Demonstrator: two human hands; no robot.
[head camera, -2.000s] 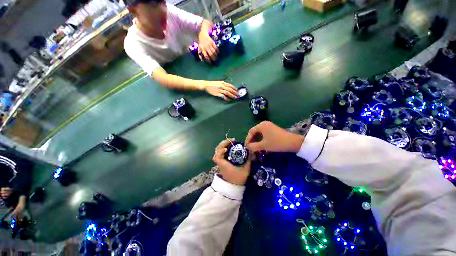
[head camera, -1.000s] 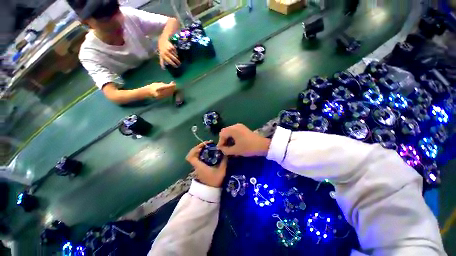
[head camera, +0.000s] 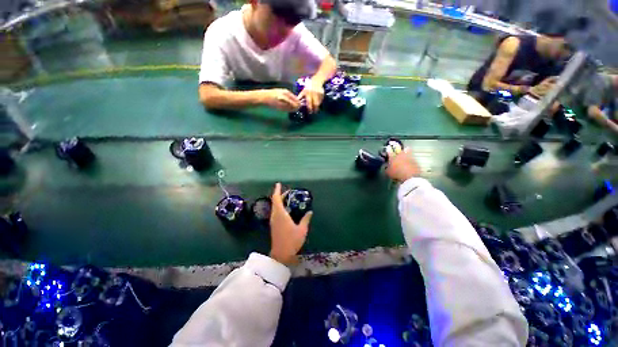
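Observation:
My left hand (head camera: 288, 230) is at the near side of the belt, with finger and thumb around a black housing (head camera: 298, 200) that has a ring board in its top. Left of it are a flat round cap (head camera: 261, 209) and an upright housing (head camera: 232, 209) with a ring board and a thin wire ending in a pale disc. My right hand (head camera: 403, 166) reaches across the belt. Its fingertips overlap a round cap (head camera: 392, 148) beside a black housing (head camera: 368, 161); whether they grip it is hidden.
More housings lie along the green belt (head camera: 135, 223). A worker opposite (head camera: 257, 51) handles a unit beside a lit batch (head camera: 344, 91). An open tan box (head camera: 465, 108) and another worker (head camera: 508, 64) are at the far right. Ring boards, some glowing blue, lie on the near dark surface.
The view has turned. My hands have parted; the wired housing from my left hand now stands on the belt. My left hand has moved to another housing, my right to a farther cap.

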